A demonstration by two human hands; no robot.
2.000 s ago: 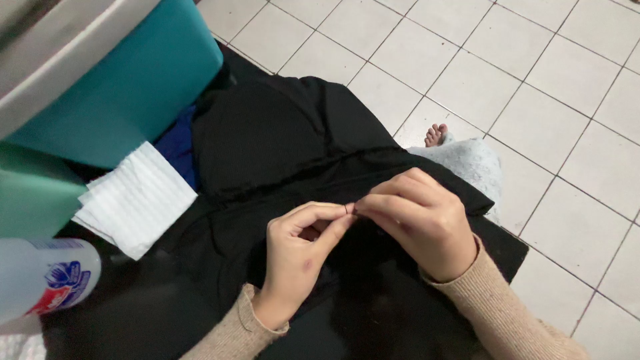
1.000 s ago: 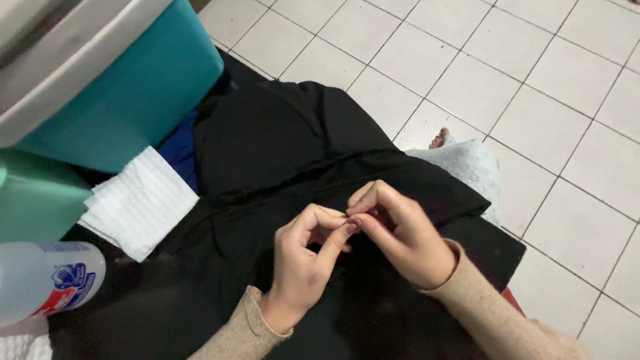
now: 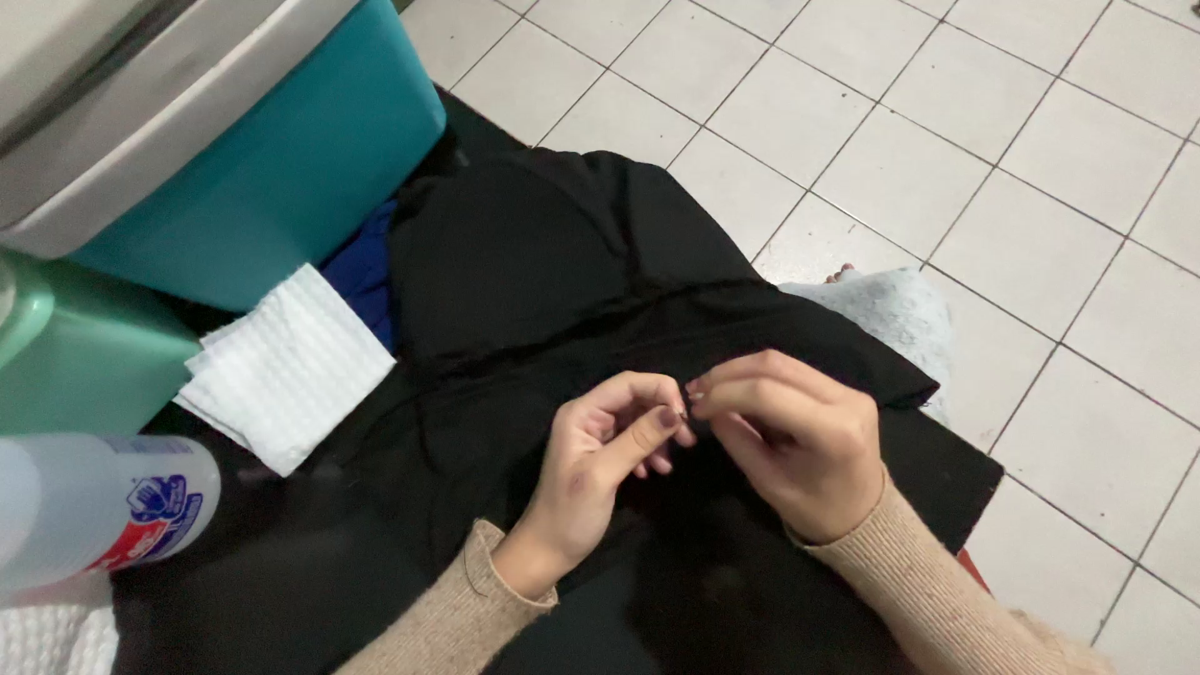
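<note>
Both hands are raised over a black cloth garment [image 3: 525, 253] spread on a black surface. My left hand [image 3: 609, 459] has its thumb and index finger pinched together, with a tiny dark thing at the tips, too small to name. Close beside it on the right, my right hand [image 3: 787, 431] has its fingertips drawn together near the left fingertips; whether something thin is between them cannot be made out. A small gap shows between the two hands. A dark thread-like line lies on the left knitted cuff [image 3: 497, 572].
Folded white paper towels [image 3: 291, 370] lie at the left, beside a plastic bottle [image 3: 103, 506] and a green container [image 3: 94, 356]. A teal bin [image 3: 281, 178] stands behind, near dark blue cloth [image 3: 361, 277]. Pale fabric and toes show over the tiled floor [image 3: 937, 122].
My fingertips, which met one second ago, are now slightly apart. The garment lies as it did.
</note>
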